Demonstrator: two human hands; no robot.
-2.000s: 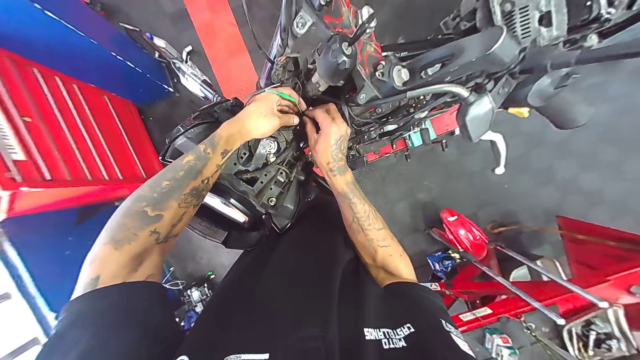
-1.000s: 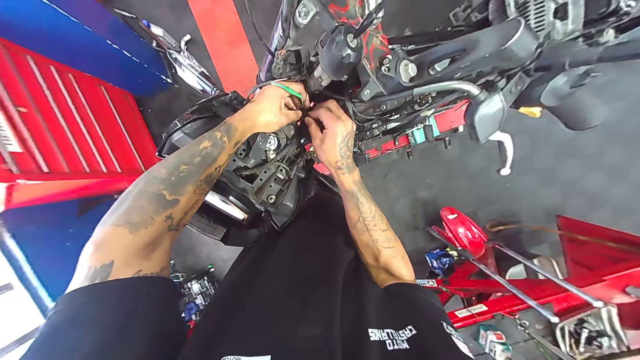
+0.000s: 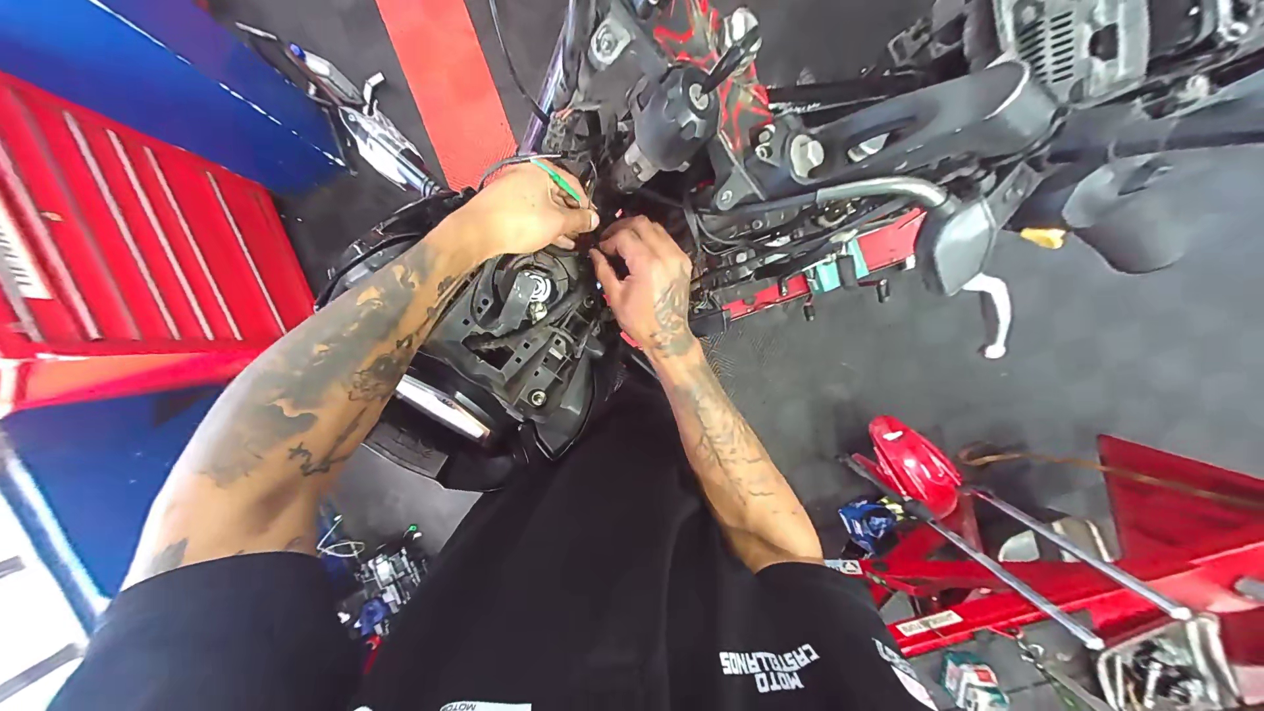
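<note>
Both of my hands are close together at the front of a partly stripped motorcycle (image 3: 849, 118), just behind its dark headlight assembly (image 3: 523, 316). My left hand (image 3: 528, 209), palm down, has its fingertips pinched on something small and dark, probably wiring. A green wire or thin strip (image 3: 559, 182) crosses its fingers. My right hand (image 3: 647, 269) has its thumb and fingers bent toward the same spot, nearly touching the left fingertips; what they pinch is hidden. The ignition lock housing (image 3: 679, 117) stands just above and right of my hands.
A red tool cabinet (image 3: 148, 217) stands at left beside a blue panel (image 3: 217, 69). At lower right is a red metal stand (image 3: 1047, 578) with a red motorcycle part (image 3: 913, 464) and fork tubes (image 3: 1027, 568). A brake lever (image 3: 999, 311) juts out at right.
</note>
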